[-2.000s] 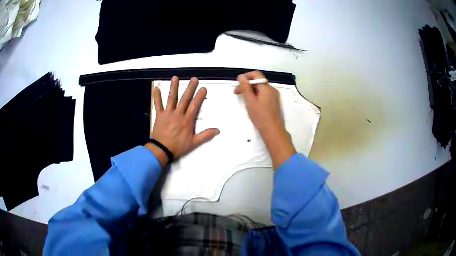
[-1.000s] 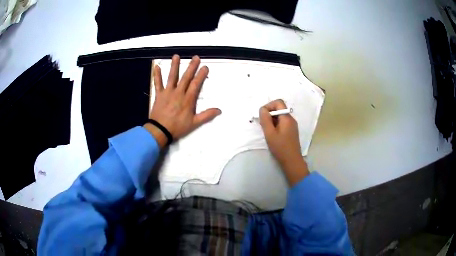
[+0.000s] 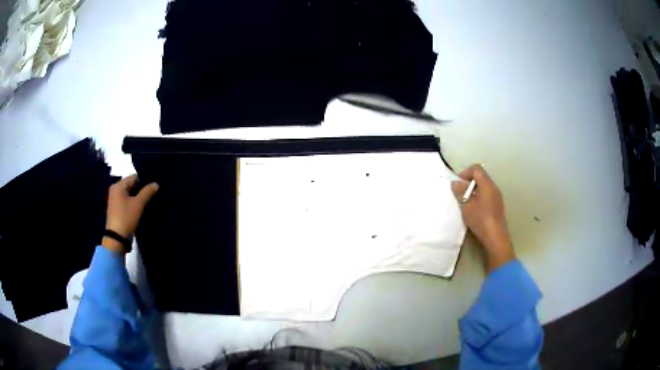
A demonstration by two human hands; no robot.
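Note:
The white card template [image 3: 347, 217] lies flat on the black front panel [image 3: 188, 238], which shows to its left. The dark placket strip [image 3: 289, 144] runs uncovered along the far edge. My left hand [image 3: 129, 206] is at the panel's left edge, thumb on top and fingertips hidden at the edge, seeming to pinch it. My right hand [image 3: 483, 206] is at the template's right edge near the far corner. It holds the slim white marker [image 3: 470, 189]; some fingertips are hidden. Small dark dots show on the template.
A large black panel pile [image 3: 289, 65] lies beyond the work, with a dark narrow cord [image 3: 391, 108] beside it. Fanned black pieces [image 3: 51, 224] lie at left. Dark bundles [image 3: 633, 159] lie at the right table edge. Pale cloth [image 3: 43, 40] is at the far left.
My left hand has left the template and moved left to the panel's edge. My right hand moved from the dot near the template's middle to its right edge, still with the marker.

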